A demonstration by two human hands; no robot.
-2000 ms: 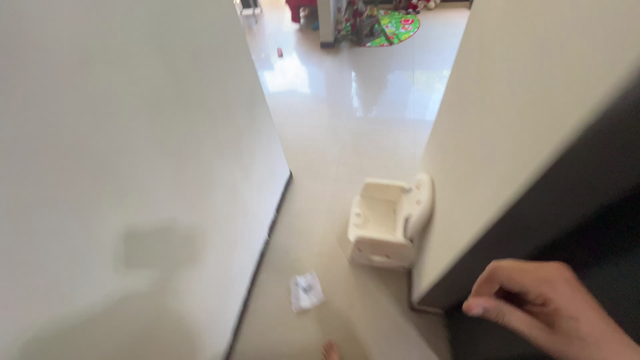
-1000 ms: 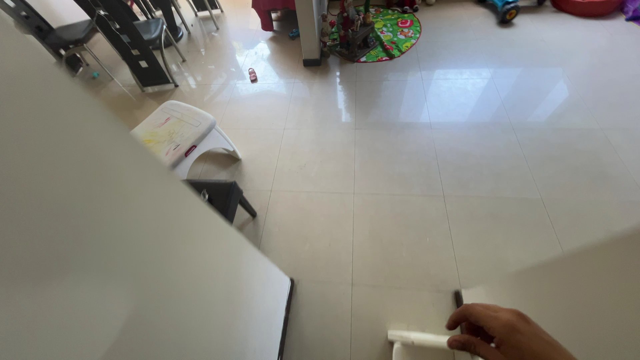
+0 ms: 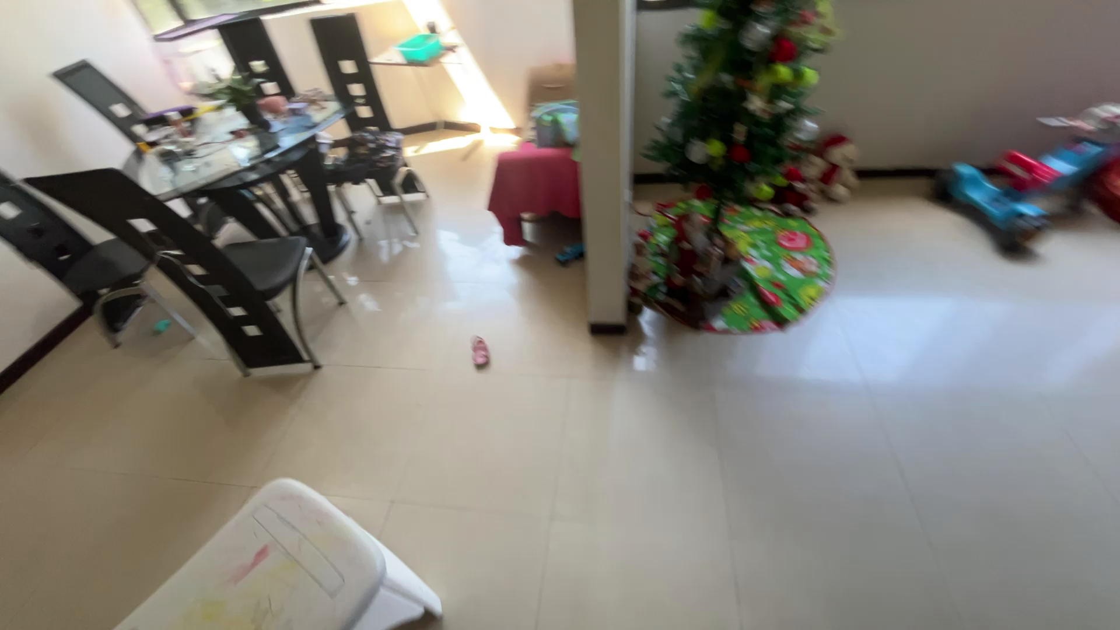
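Note:
Neither my left hand nor my right hand shows in the head view. At the lower left stands a small white plastic table (image 3: 289,560) with yellow and pink marks on its top; its near part is cut off by the frame edge. A small pink shoe (image 3: 480,352) lies on the tiled floor beyond it. Farther back on the right, a decorated Christmas tree (image 3: 744,114) rises from a green patterned tree skirt (image 3: 779,271).
A glass dining table (image 3: 219,153) with black chairs (image 3: 271,262) stands at the left. A pillar (image 3: 605,175) rises beside a red cloth-covered table (image 3: 535,188). Blurred blue and red ride-on toys (image 3: 997,206) are at the right, and plush toys (image 3: 836,166) sit by the wall.
The view has moved forward and tilted up, past the walls on both sides. My right hand, seen at the lower right before, has left the frame, as has the white plastic child's seat.

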